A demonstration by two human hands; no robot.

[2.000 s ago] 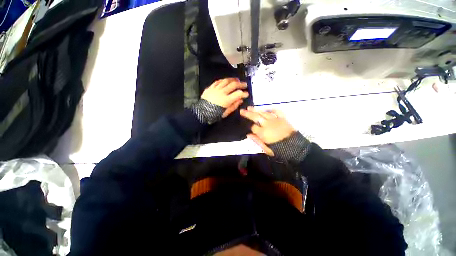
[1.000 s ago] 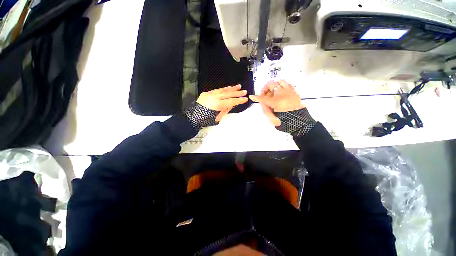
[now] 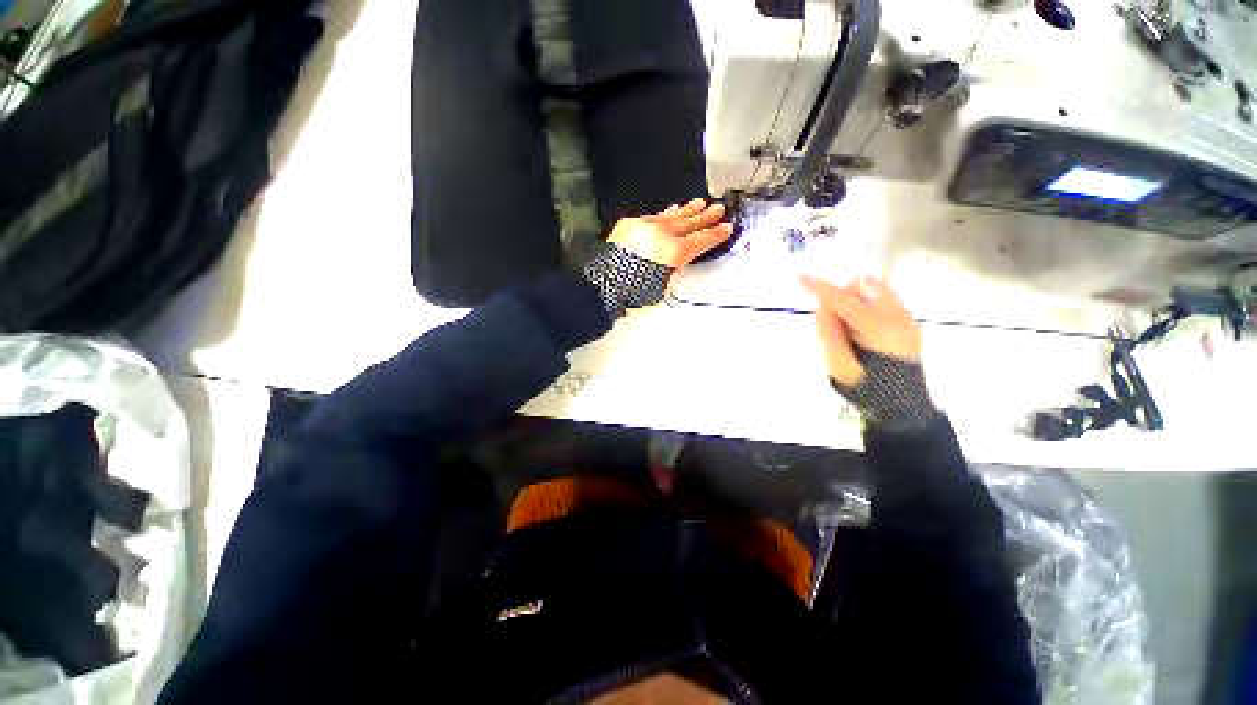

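Observation:
The black padded back panel [image 3: 483,165] lies on the white machine table, with the camouflage webbing [image 3: 565,159] running along it. Its right edge is beside the presser foot and needle [image 3: 738,207]. My left hand [image 3: 669,237] lies flat on the panel's lower right corner, fingers pointing at the presser foot. It presses the panel and covers part of the corner. My right hand [image 3: 869,327] is over the table to the right, off the panel, with fingers loosely bent and nothing visible in it.
The sewing machine's control panel [image 3: 1103,183] is at the upper right. Stacked black panels [image 3: 138,179] are at the left. A white plastic bag [image 3: 166,455] with black pieces is lower left. A clear plastic bag [image 3: 1082,592] is lower right. Black clips or scraps [image 3: 1103,406] lie on the right.
The panel has moved away from me, and its near edge now shows. My right hand has left the panel's edge and moved right. My left hand stays on the panel. The camera view has shifted.

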